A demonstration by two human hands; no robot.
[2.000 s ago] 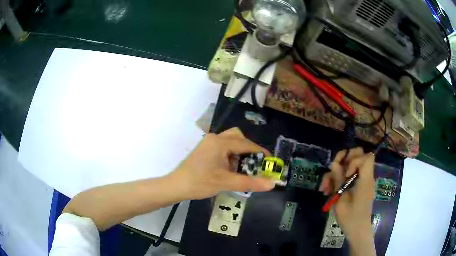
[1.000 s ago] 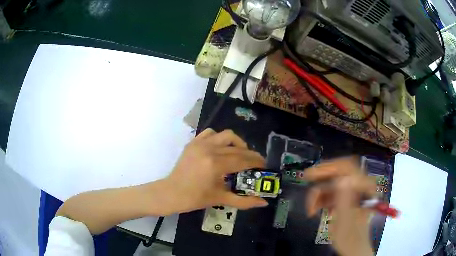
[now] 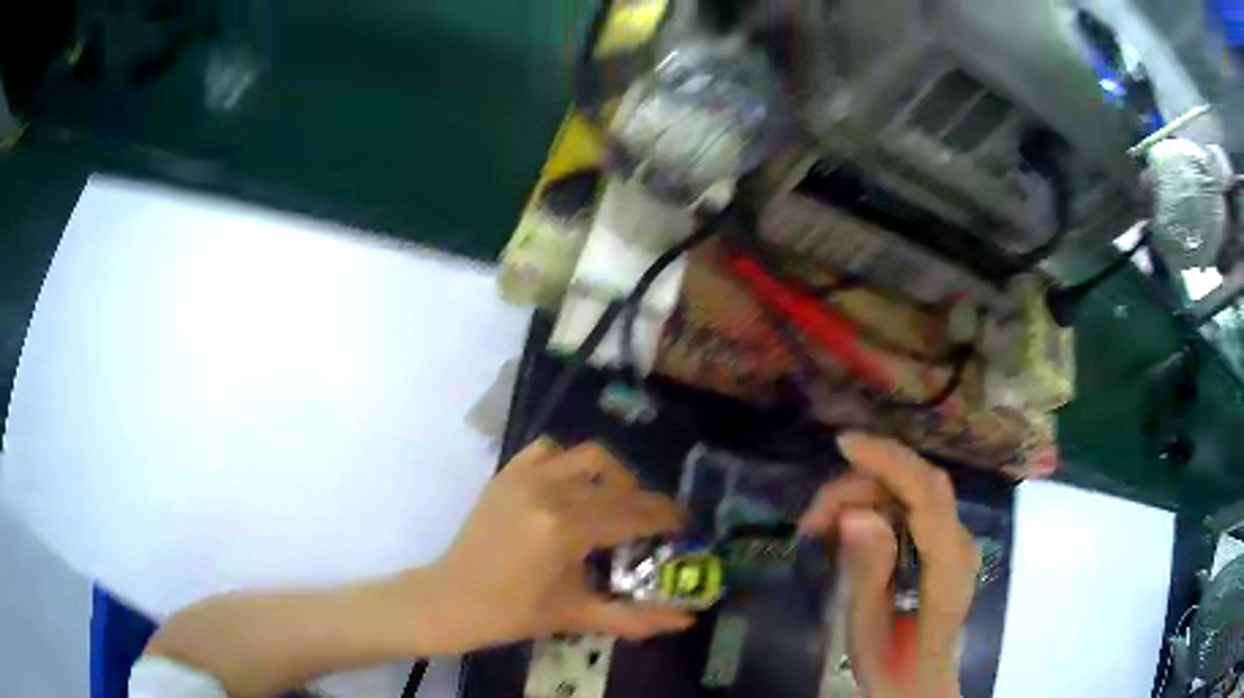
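My left hand (image 3: 546, 545) grips an open-case power adapter (image 3: 664, 575) by its sides, above the black fixture (image 3: 662, 668). Its yellow transformer faces right and silver parts show on its left. My right hand (image 3: 907, 552) is just right of it, fingertips pointing left, with a blurred red pen or probe (image 3: 900, 646) held against the palm. A thin dark strip (image 3: 760, 530) lies between the adapter and the right fingertips; whether either hand holds it is unclear. The jig contact block (image 3: 759, 550) is partly visible beneath, blurred. A small green terminal strip (image 3: 724, 649) lies below.
Socket strips (image 3: 569, 667) are at the lower edge. White sheets (image 3: 259, 396) flank the fixture. Behind it are a glass bulb (image 3: 696, 120), red leads (image 3: 808, 316), black cords and grey instruments (image 3: 941, 116). A fan-like round object (image 3: 1190, 202) is at the upper right.
The view has shifted, so the scene sits lower and further left. The right hand has turned and moved closer to the adapter. The left hand keeps hold of the adapter.
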